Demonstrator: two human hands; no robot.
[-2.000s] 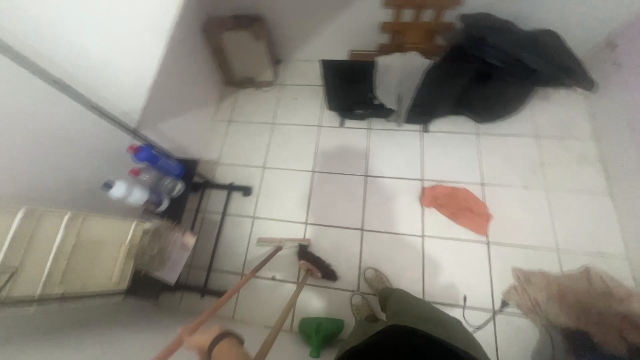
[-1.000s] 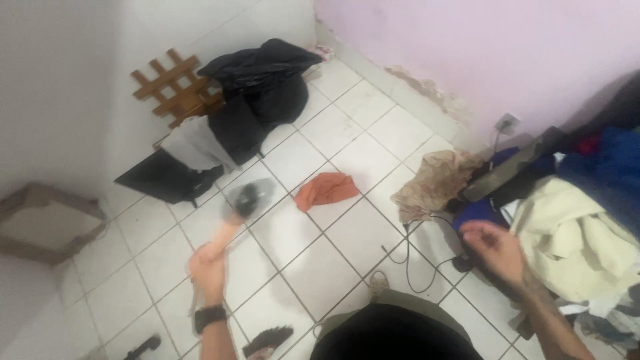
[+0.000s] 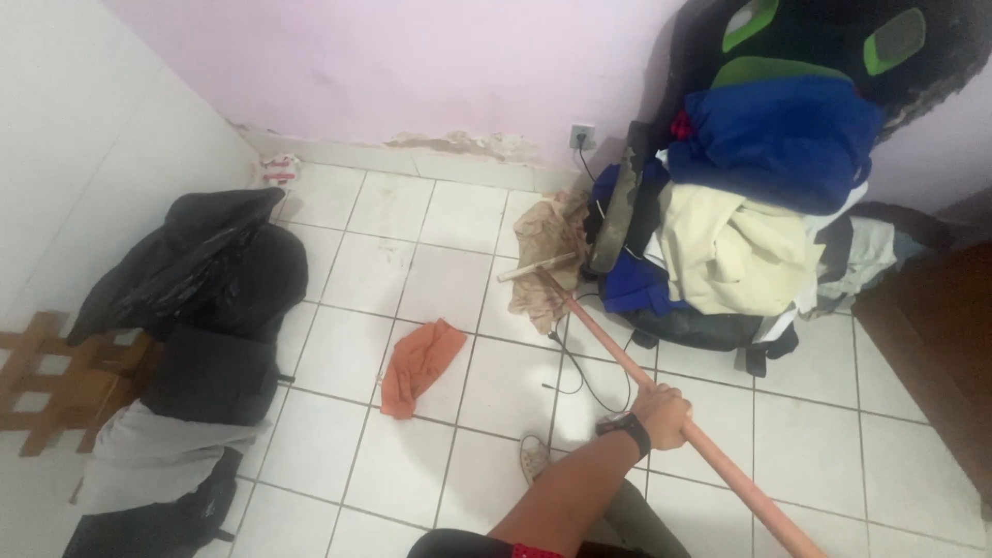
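Observation:
My left hand (image 3: 663,416), with a dark watch at the wrist, is closed around the pinkish pole (image 3: 728,473) of a floor tool that looks like a squeegee. Its narrow pale crosshead (image 3: 536,267) lies over a crumpled beige cloth (image 3: 542,232) on the tiles. An orange cloth (image 3: 418,368) lies on the floor left of the pole. A black cable (image 3: 577,364) curls beside the beige cloth. My right hand is out of view.
Right of the pole, a black chair (image 3: 697,329) bears a blue cloth (image 3: 775,143) and a cream cloth (image 3: 736,248). Black plastic bags (image 3: 209,263), a grey cloth (image 3: 155,457) and a wooden lattice (image 3: 54,380) are at left. A wall socket (image 3: 582,136) holds a plug. A brown wooden panel (image 3: 938,349) stands at right.
The view has swung right. My right hand, seen over the clothes pile a second ago, has left the view. The pale crosshead is now over the beige cloth; two seconds ago it was beside a dark-bristled broom.

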